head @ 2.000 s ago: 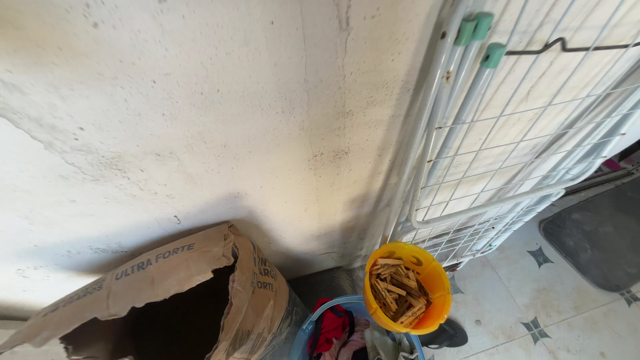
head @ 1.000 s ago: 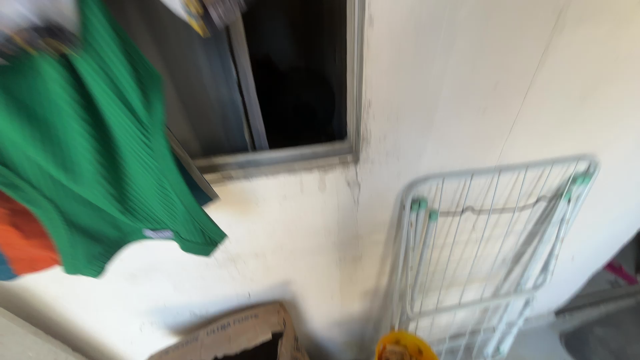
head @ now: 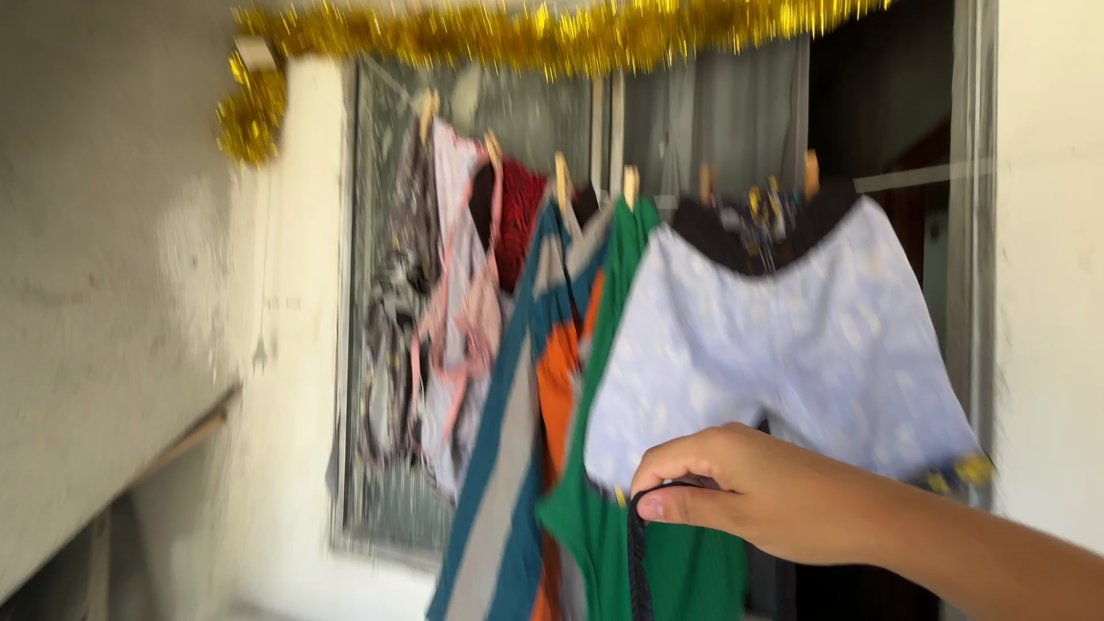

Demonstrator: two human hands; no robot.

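Note:
My right hand (head: 733, 492) comes in from the lower right, its thumb and fingers pinching a black ruffled fabric band (head: 638, 561) that hangs down past the bottom edge. Just behind it, light blue patterned shorts (head: 776, 354) with a dark waistband hang from a clothesline by wooden clothespins (head: 812, 174). To their left hang a green garment (head: 690, 569), a teal, grey and orange garment (head: 509, 466), a dark red piece (head: 520, 216), and pink and grey patterned clothes (head: 466, 345). My left hand is out of view.
Gold tinsel (head: 552, 39) runs across the top, above the line. Behind the clothes is a metal-framed window (head: 397, 509), its right part dark. A grey sloping surface (head: 112, 259) with a lower edge stands at the left; a pale wall (head: 1052, 302) is at the right.
The view has swung up and left from the box, pegs and drying rack to the clothesline. My right hand, unseen in both earlier frames, is now in view holding a black band.

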